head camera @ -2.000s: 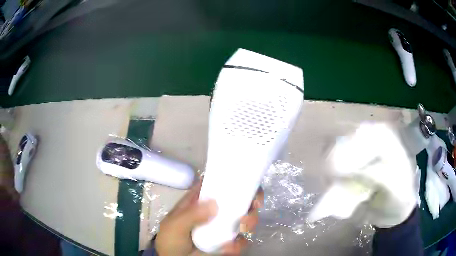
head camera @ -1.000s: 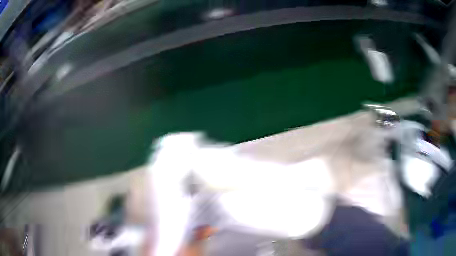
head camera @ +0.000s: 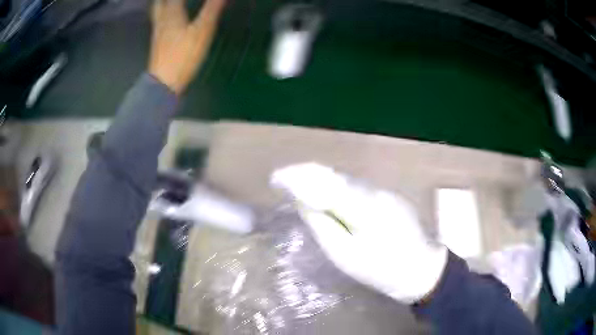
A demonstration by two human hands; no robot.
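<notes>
My left hand is bare and stretched over the green belt at the upper left, fingers apart and empty; its fingertips are near the top edge. My right hand wears a white glove over the mat and is blurred; whether it holds a cloth is unclear. A white handset lies on the belt, right of my left hand and not touching it. Another handset, blurred, lies on the mat between my arms, its dark panel toward my left sleeve. Clear crinkled film lies in front of it.
A white block lies right of my glove, with a pale crumpled sheet below it. A metal-lidded dispenser stands at the right mat edge. More handsets lie on the belt and at the far left. Items crowd the right edge.
The handset my left hand held is no longer in it. My left hand has moved forward over the belt and opened. My gloved right hand has moved left toward the middle. The view has shifted.
</notes>
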